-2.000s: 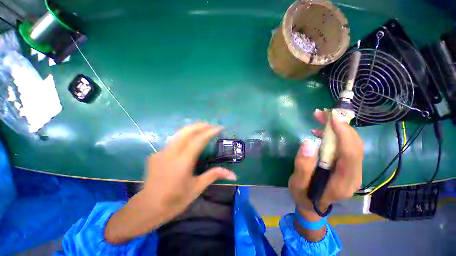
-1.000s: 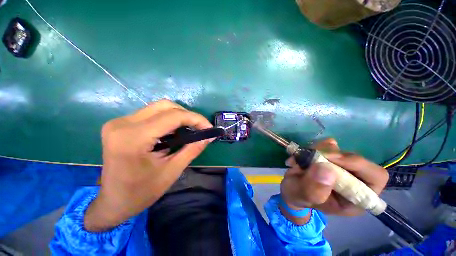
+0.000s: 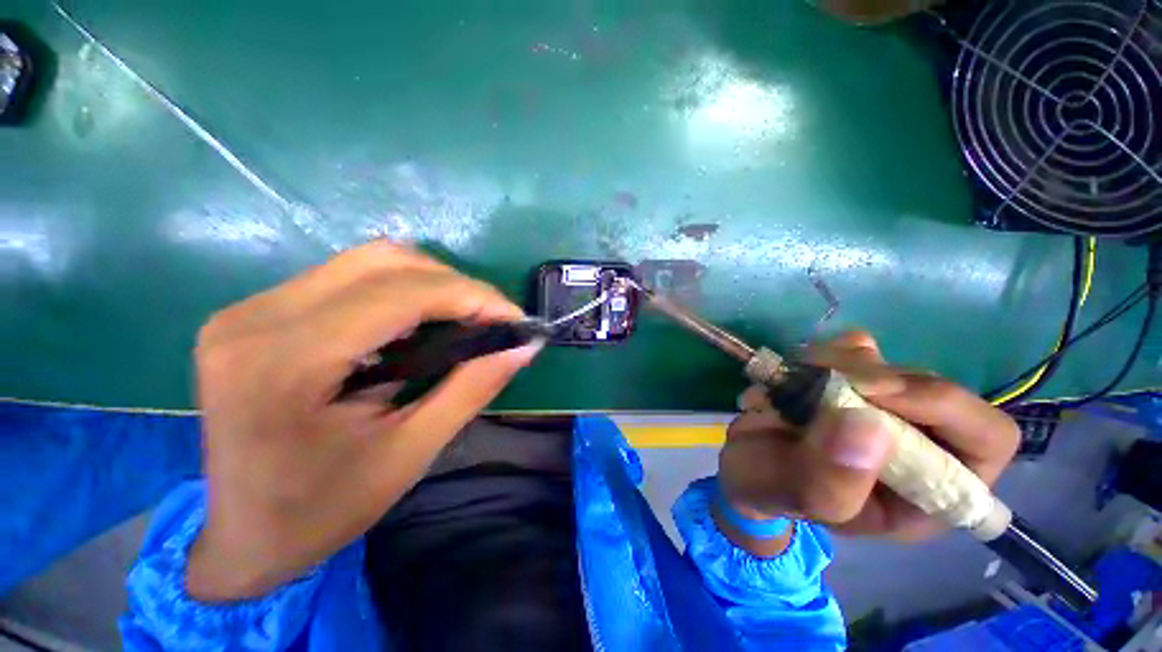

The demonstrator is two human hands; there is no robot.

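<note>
The black watch case with its circuit board [image 3: 588,304] lies on the green mat near the front edge. My left hand [image 3: 344,395] grips the black tweezers [image 3: 440,357]; their pale points reach over the board. My right hand [image 3: 867,446] holds the soldering iron [image 3: 911,456] by its cream taped grip. The iron's metal tip is at the upper right part of the board. Whether the tip touches, and any small part between the tweezer points, is too small to tell.
Solder wire [image 3: 191,124] runs from the upper left towards my left hand. Another black case [image 3: 13,74] is cut off at the left edge. The fume fan [image 3: 1077,112] stands at the upper right, with yellow and black cables [image 3: 1081,312] below. A brown tub's edge [image 3: 869,8] shows at the top.
Two seconds ago my left hand was open beside the case and the iron pointed up by the fan. Now tweezers and iron tip are at the board. The view has shifted closer.
</note>
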